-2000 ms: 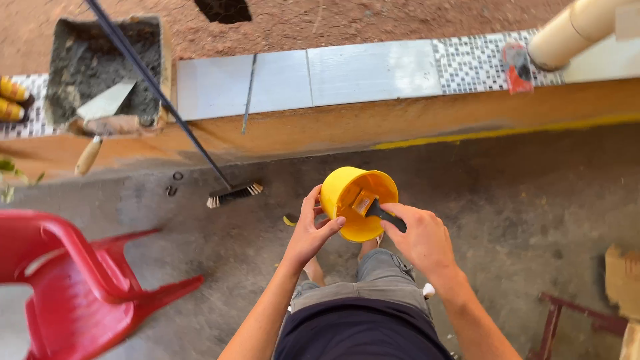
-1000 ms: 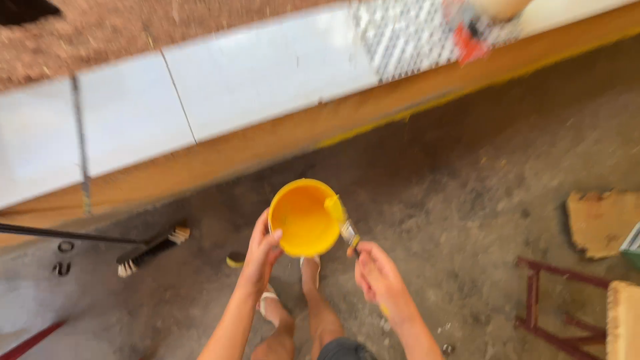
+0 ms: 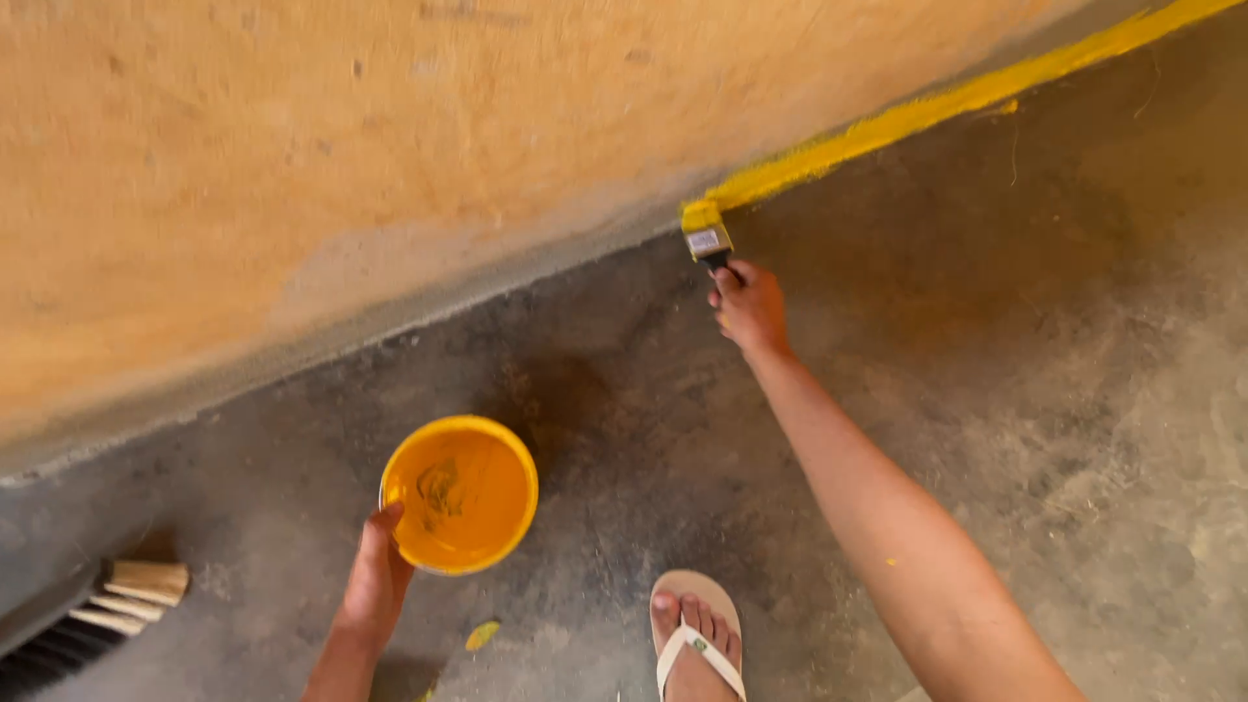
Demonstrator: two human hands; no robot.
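Observation:
My right hand [image 3: 751, 304] grips the dark handle of a paintbrush [image 3: 706, 234], whose yellow-coated bristles touch the foot of the orange wall [image 3: 409, 146]. They meet the left end of a yellow painted stripe [image 3: 877, 127] that runs along the wall base toward the upper right. Lower left, my left hand [image 3: 378, 570] holds a yellow tub [image 3: 460, 494] by its left rim, thumb over the edge. Yellow-orange paint coats the inside of the tub, with a darker patch near its middle.
A broom head [image 3: 136, 595] lies on the concrete floor [image 3: 604, 429] at the lower left. A foot in a white flip-flop [image 3: 694, 639] stands at the bottom centre, with a small yellow leaf [image 3: 482, 636] to its left.
My right hand has moved the brush from the tub's rim to the wall base. The tub is now apart from the brush, still in my left hand. The view has come closer to the wall and floor.

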